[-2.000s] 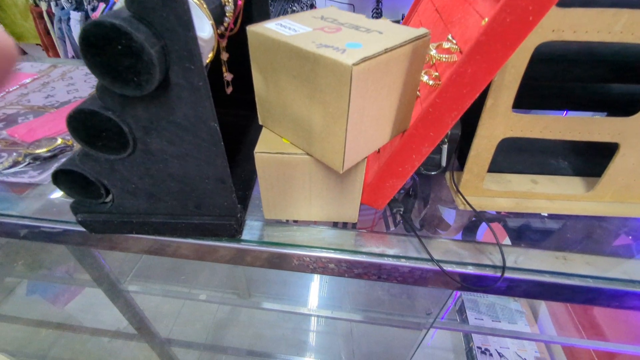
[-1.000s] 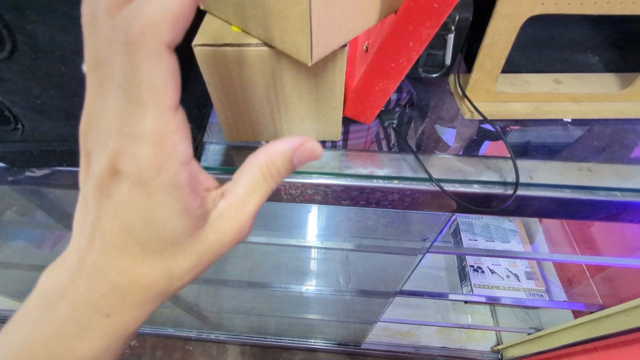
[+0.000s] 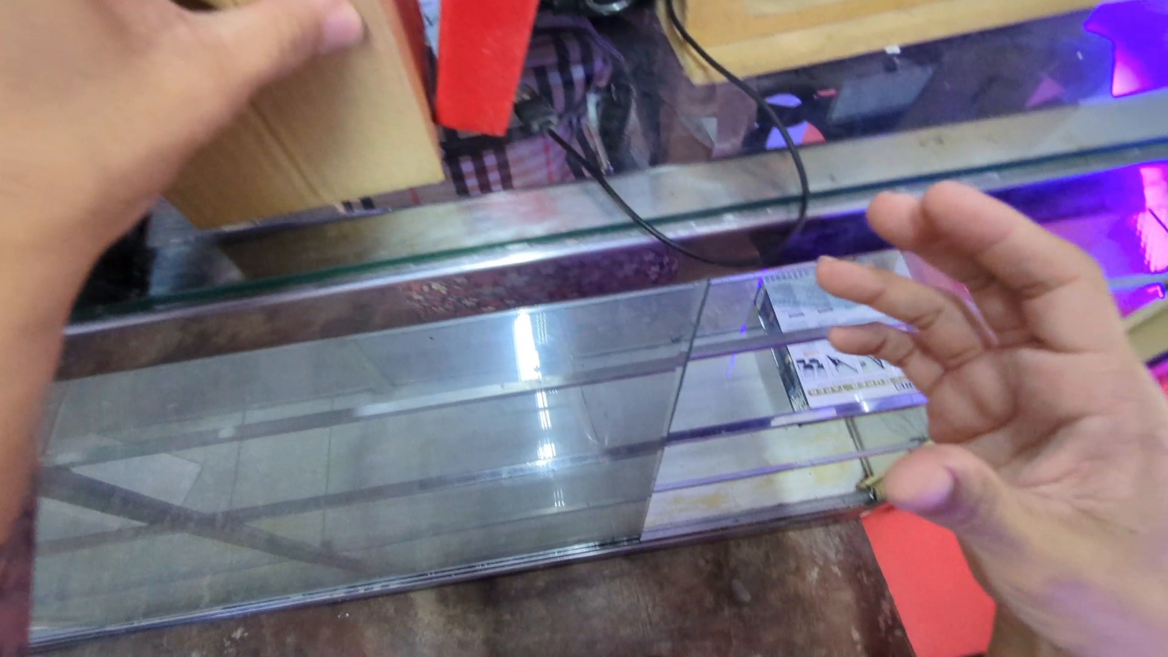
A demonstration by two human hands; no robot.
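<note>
At the upper left, my left hand is in front of a brown cardboard box, its thumb over the box's upper part. Its fingers run out of view, so whether it grips the box cannot be told. The box stands near the front edge of a glass display counter. My right hand is at the right, palm showing, fingers apart and curved, holding nothing. Behind it, inside the case, lies a printed box. A black cable loops over the counter's edge between my hands.
A red display board stands just right of the cardboard box. Farther right is a wooden display frame. Checked fabric lies by the cable. Below are the case's glass panel, the brown floor and a red panel.
My right hand has come into view at the right. My left hand is now at the upper left, in front of the cardboard box. The view has tilted down.
</note>
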